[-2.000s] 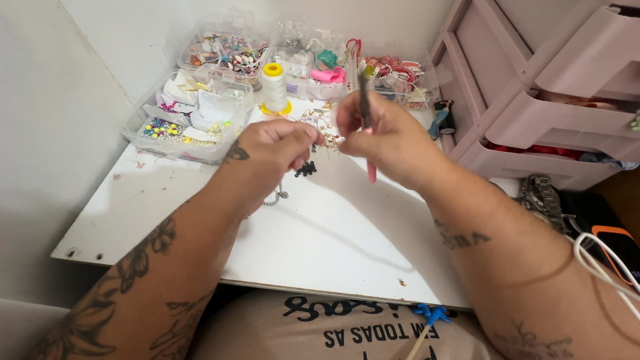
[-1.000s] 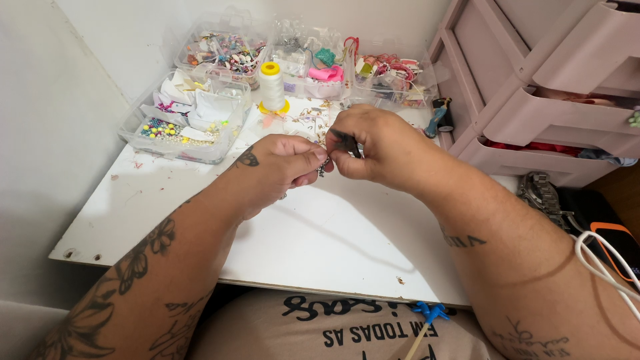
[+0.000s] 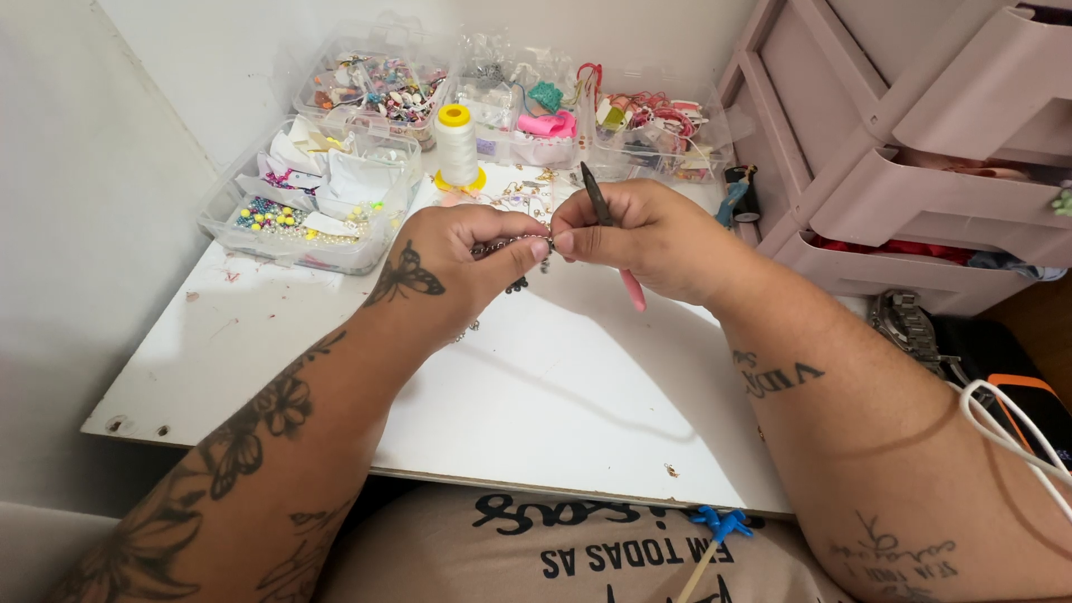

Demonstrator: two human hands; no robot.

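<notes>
My left hand (image 3: 477,260) pinches a dark metal chain (image 3: 502,244) between thumb and fingertips, and part of the chain runs back into the palm. Touching those fingertips, my right hand (image 3: 624,234) has thumb and index closed on something too small to make out at the chain's end. A slim tool with a dark tip and a pink end (image 3: 596,194), its kind unclear, is tucked among the right fingers. Small black beads (image 3: 517,286) lie on the white board just beyond the left thumb. More silvery chain (image 3: 471,328) shows beside the left wrist.
Clear plastic compartment boxes (image 3: 335,258) of beads and cords line the back, beside a spool of white thread (image 3: 456,151). Small metal findings (image 3: 523,193) are scattered behind the hands. Pink drawers (image 3: 913,201) and a metal wristwatch (image 3: 909,327) are at the right.
The tool stood upright in my right hand at first, then was mostly hidden; now it slants through the fingers. The right hand has moved in against the left fingertips.
</notes>
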